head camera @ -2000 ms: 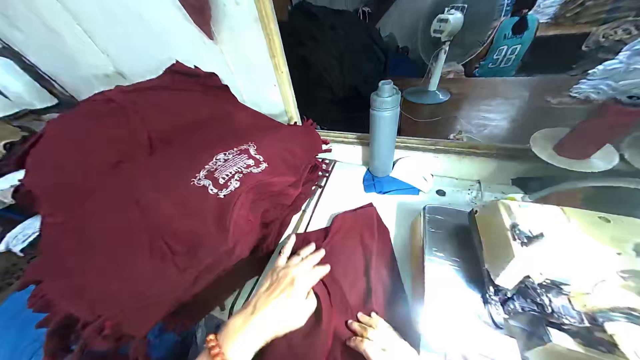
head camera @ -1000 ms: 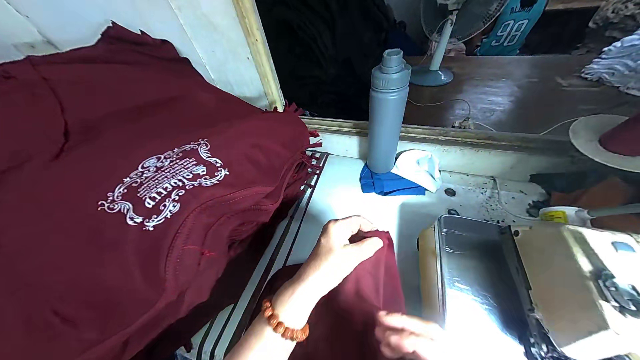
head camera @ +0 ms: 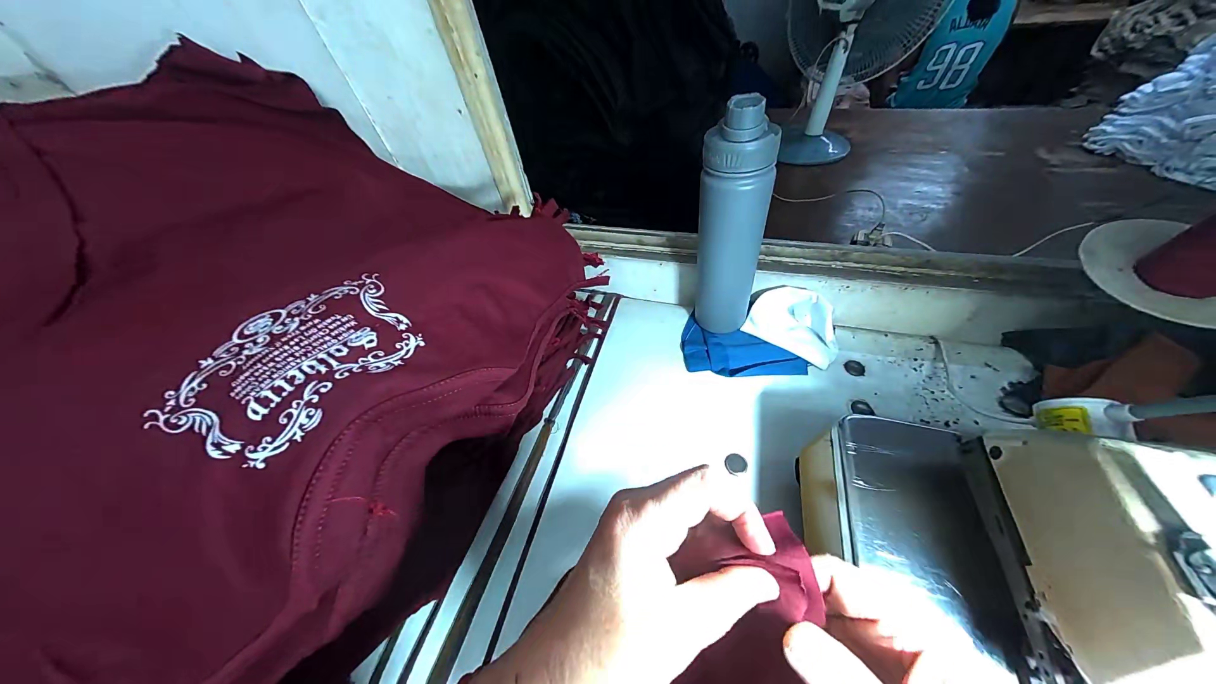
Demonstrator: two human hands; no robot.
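Note:
Near the bottom centre my left hand (head camera: pixel 665 570) pinches the edge of a maroon fabric piece (head camera: pixel 793 579) between thumb and fingers. My right hand (head camera: pixel 874 617) grips the same piece at its right edge, close beside the left fingertips, and strong light washes part of it out. The lower part of the piece runs out of the frame. A pile of maroon garments (head camera: pixel 218 218) with a white printed design fills the left side. The sewing machine (head camera: pixel 1073 541) stands just right of my right hand, its metal cover catching the light.
A grey bottle (head camera: pixel 736 228) stands at the back of the white tabletop (head camera: pixel 665 389), by blue cloth (head camera: pixel 731 353) and white cloth (head camera: pixel 793 318). A maroon thread cone (head camera: pixel 1178 266) is at the right. Beyond the ledge are a fan (head camera: pixel 822 123) and bundled grey cloth (head camera: pixel 1164 123).
Two seconds ago both hands lay spread on the maroon piece; now they hold its edge, close together. The right hand has closed on the cloth since one second ago. The view has shifted.

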